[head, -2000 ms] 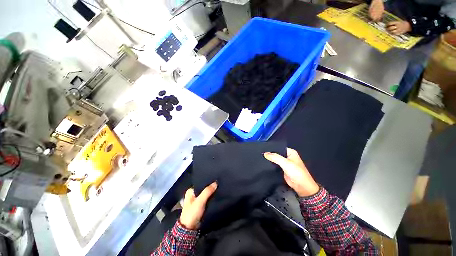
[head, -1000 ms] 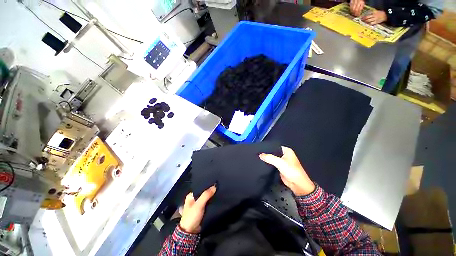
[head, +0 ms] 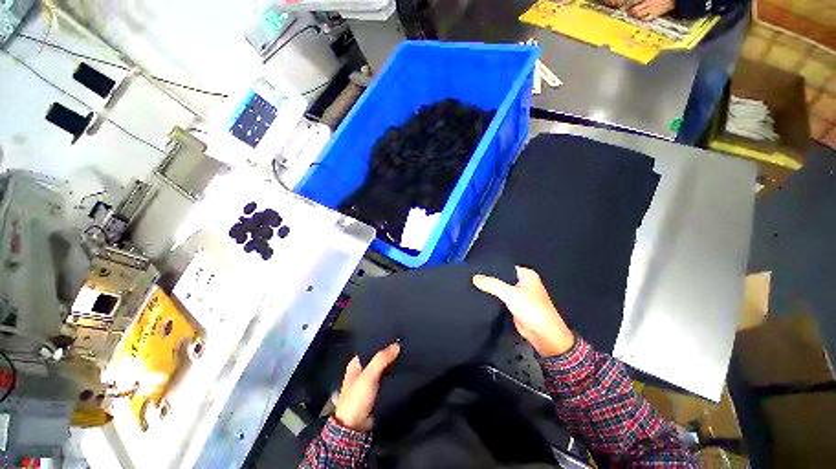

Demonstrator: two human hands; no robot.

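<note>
A black fabric panel [head: 422, 307] is held in front of me, over my lap, its upper edge curved. My left hand [head: 365, 389] grips its lower left part, thumb on top. My right hand [head: 527, 310] grips its right side, thumb on top. The fingers under the cloth are hidden. A yellow template [head: 147, 343] lies under the machine head at the left. Black round patches [head: 259, 230] lie in a loose cluster on the white table sheet [head: 220, 353].
A blue tote [head: 458, 197] heaped with small black pieces stands ahead, a white slip [head: 419, 229] inside. A black panel stack [head: 573, 220] lies on the metal side table [head: 692, 266]. The lit control panel [head: 253, 122] is ahead left. Another person's hand [head: 653, 9] is over yellow sheets, top right.
The view has turned, so the surroundings sit further left. The panel's upper edge has changed from nearly straight to curved. Both hands still hold it.
</note>
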